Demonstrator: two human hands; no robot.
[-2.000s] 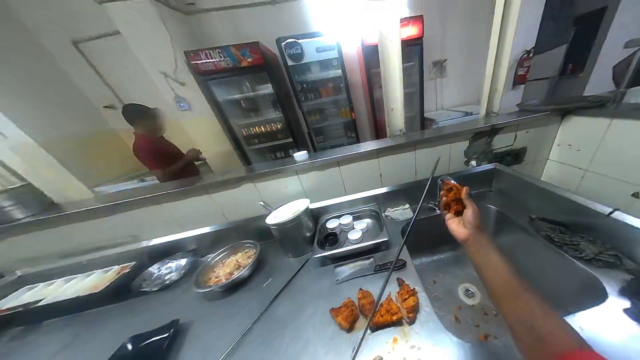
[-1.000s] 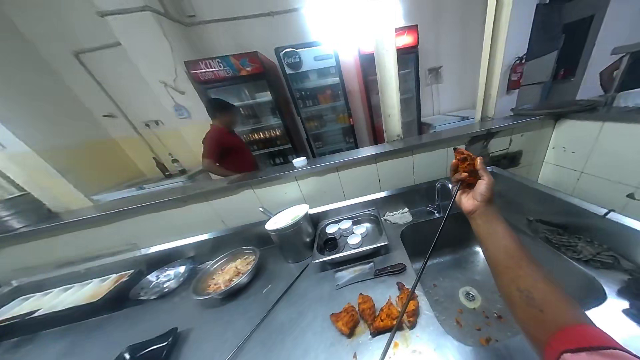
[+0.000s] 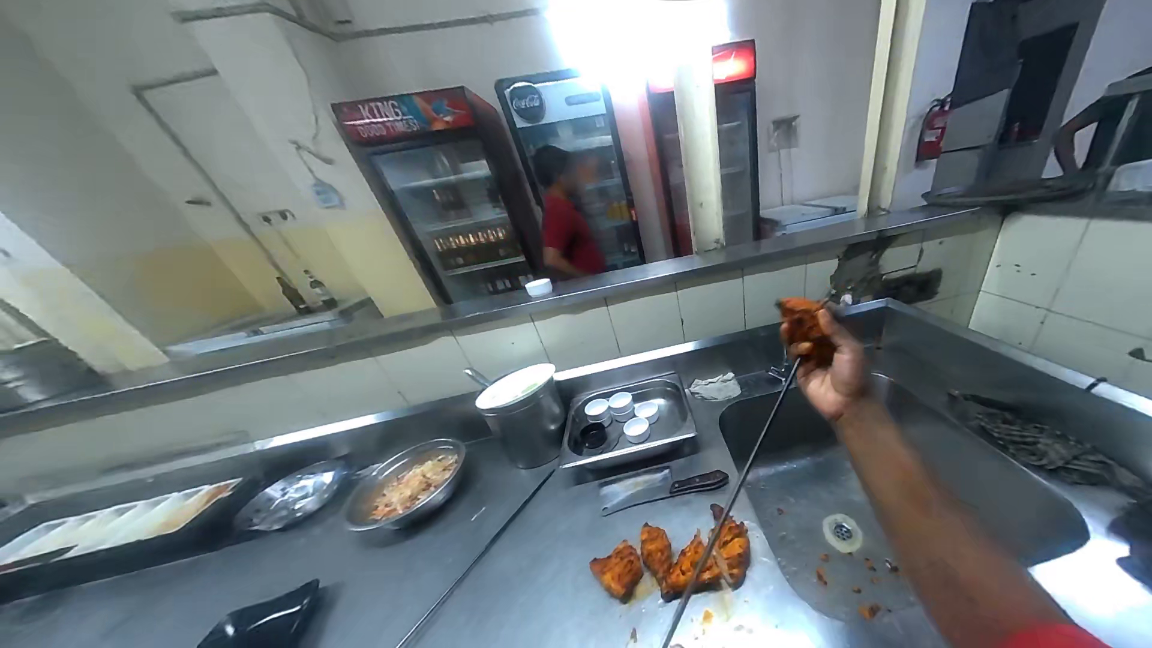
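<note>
My right hand (image 3: pixel 832 364) grips an orange-red piece of cooked chicken (image 3: pixel 801 326) above the sink's back left edge. A long metal skewer (image 3: pixel 749 463) runs from that piece down and left, passing over the chicken pieces (image 3: pixel 693 562) on the steel counter. My left hand is out of view. Behind the pieces lies a cleaver (image 3: pixel 637 490) with a dark handle. A second skewer (image 3: pixel 490 544) rests on the counter further left.
A steel sink (image 3: pixel 801 495) is at right. Along the back stand a steel tray of small cups (image 3: pixel 666 436), a steel pot (image 3: pixel 526 427) and a bowl of shredded food (image 3: pixel 450 490). A raised ledge (image 3: pixel 630 281) crosses behind; a person (image 3: pixel 571 220) is beyond it.
The chicken in my right hand was at the skewer's upper end; now the skewer tip shows beyond the piece. The person behind the ledge has moved to the right.
</note>
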